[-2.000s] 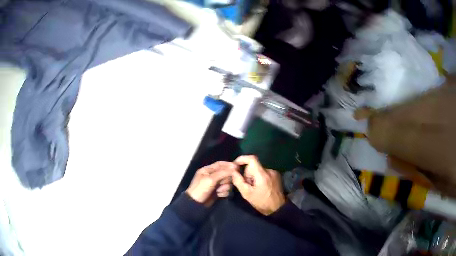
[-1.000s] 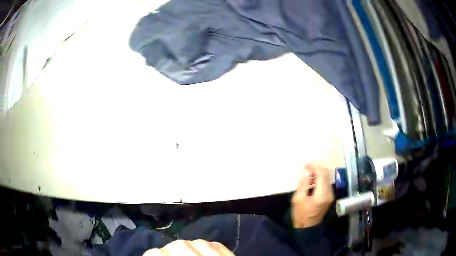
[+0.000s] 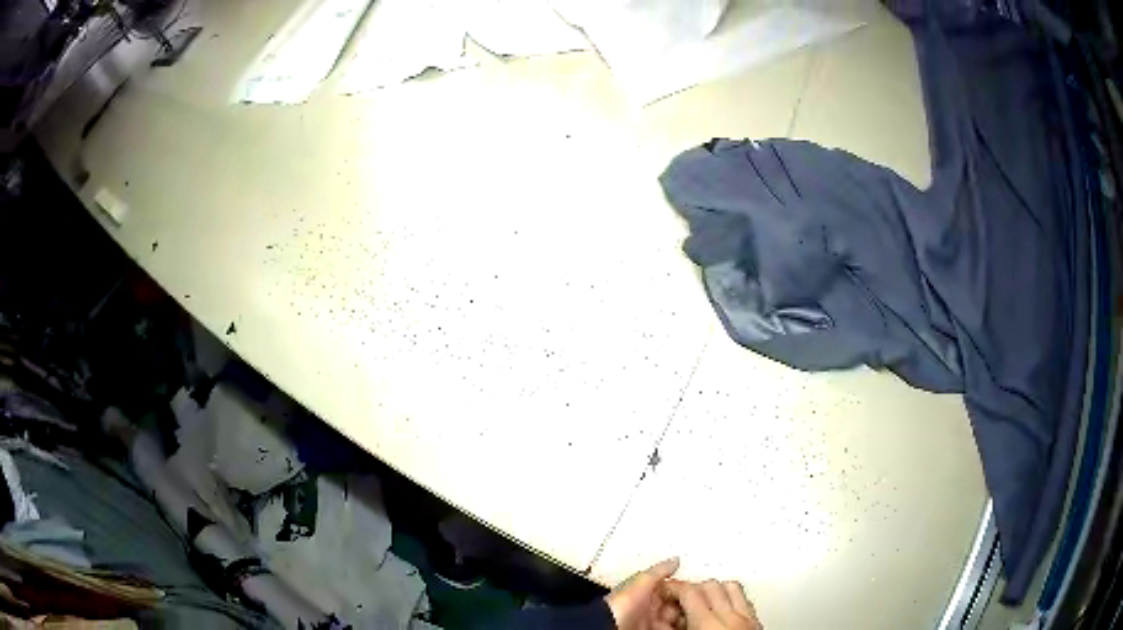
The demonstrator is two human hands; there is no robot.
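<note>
The grey-blue garment [image 3: 825, 265] lies crumpled on the right half of the off-white table [image 3: 493, 369], with a pale shiny patch at its lower left edge. It meets a long grey-blue cloth [image 3: 1016, 246] draped down the right side. My left hand [image 3: 644, 598] is at the bottom edge of the view, below the garment and apart from it. My right hand [image 3: 719, 604] is close against it, fingers bent, partly cut off by the frame. Whether anything small is between the fingers cannot be told.
White irregular sheets [image 3: 468, 37] lie at the far table edge. A metal rail [image 3: 974, 572] runs at the lower right. A small pale block [image 3: 110, 206] sits near the left table edge. Cloth scraps [image 3: 246, 449] are heaped below the table at the lower left.
The view has swung left, so the garment and the hands show differently and the white cutter unit is out of view. My hands, apart a second ago, are now together.
</note>
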